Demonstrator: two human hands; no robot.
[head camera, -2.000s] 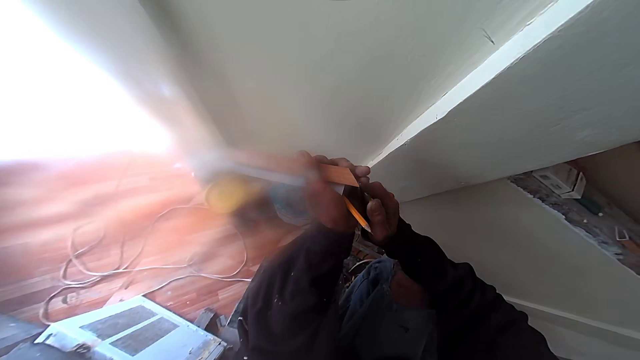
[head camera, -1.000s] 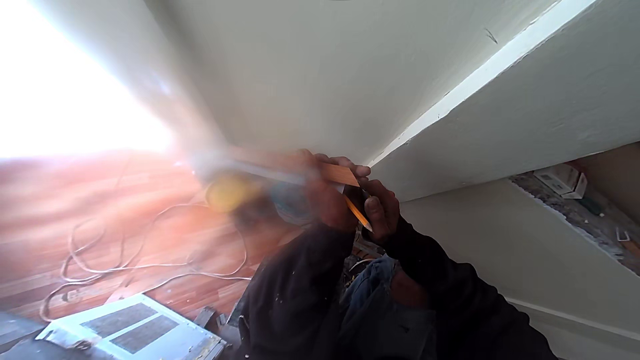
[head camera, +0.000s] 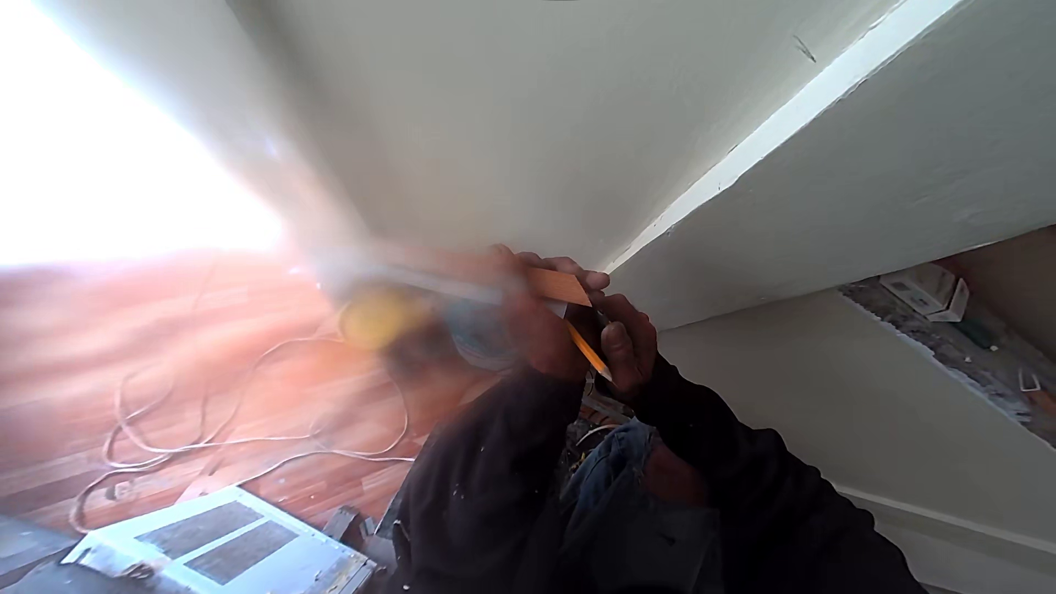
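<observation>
Near the middle of the view, my left hand (head camera: 544, 318) is closed around a strip of wood-coloured board (head camera: 559, 286), whose angled end points right and whose far part blurs away to the left. My right hand (head camera: 631, 342) is just right of that end, its thumb and fingers bent around something small and dark that I cannot make out. A yellow pencil (head camera: 588, 351) slants between the two hands; which hand holds it is not clear. Both hands are close to the lower end of a white corner edge (head camera: 709, 186) of the wall.
A pale cord (head camera: 239, 437) lies looped on the wood floor (head camera: 49, 396). A white panel with two grey rectangles (head camera: 227, 536) is at the lower left. Blurred behind the board are a yellow round thing (head camera: 384, 316) and a bluish container (head camera: 478, 330). A small white box (head camera: 924, 290) sits on a ledge at right.
</observation>
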